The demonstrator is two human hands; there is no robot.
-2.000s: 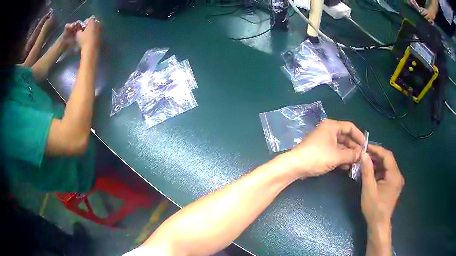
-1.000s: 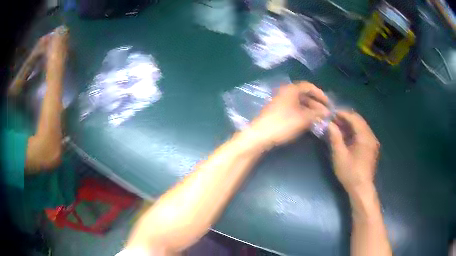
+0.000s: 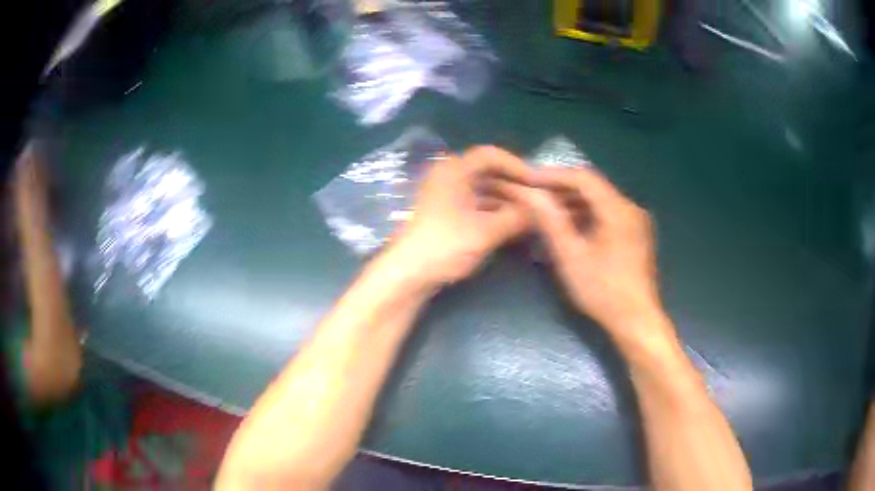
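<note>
My left hand point(image 3: 475, 206) and my right hand point(image 3: 595, 230) meet at the fingertips over the table, fingers bent and pinched together. A pale, shiny piece of the clear zip-lock bag point(image 3: 560, 151) shows just beyond my right fingers; the rest is hidden by the fingers and blur. A flat clear bag point(image 3: 369, 192) lies on the table beside my left hand, partly covered by it. Any contents are too blurred to tell.
Bag piles lie at the left point(image 3: 153, 221) and at the back point(image 3: 413, 62). A yellow-framed unit point(image 3: 609, 38) is cut off by the top edge. A neighbour's arm point(image 3: 43, 278) is at the left, above a red stool point(image 3: 182, 436). Another arm point(image 3: 863, 455) shows lower right.
The view has swung right and blurred, so the piles and yellow-framed unit sit further left. My hands remain together, and the bag between them is now mostly hidden.
</note>
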